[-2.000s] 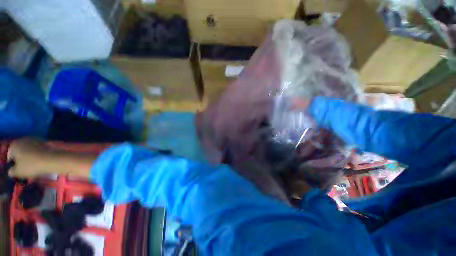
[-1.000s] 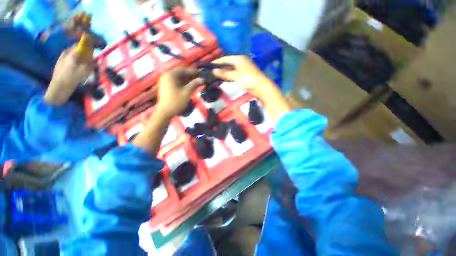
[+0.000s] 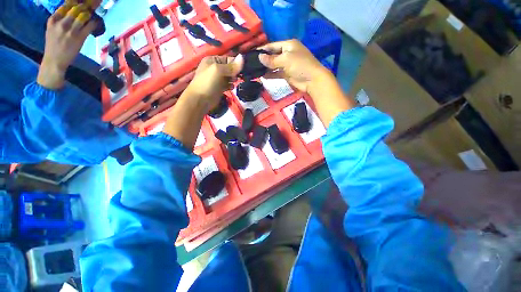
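My left hand [image 3: 211,80] and my right hand [image 3: 291,63] are both bare and hold one black watch or smart band [image 3: 252,64] between their fingertips, above the far edge of the red compartment tray [image 3: 268,177]. More black curled units lie in the tray's pockets on white printed slips, such as one [image 3: 211,185] at the near left and one [image 3: 301,117] at the right. Several small black pieces [image 3: 233,134] lie in a loose pile mid-tray. The held unit's details are partly hidden by my fingers.
A second red tray stack [image 3: 154,88] touches the far side, with black units laid out long. A co-worker's hand [image 3: 64,43] with yellow finger cots is at the upper left. Open cartons [image 3: 411,97] stand at the right. Blue stools [image 3: 48,214] are at the lower left.
The view has swung from the cartons and plastic-covered heap to the trays. Both my hands have come together at the held unit. The co-worker's hand has moved up, away from the far tray.
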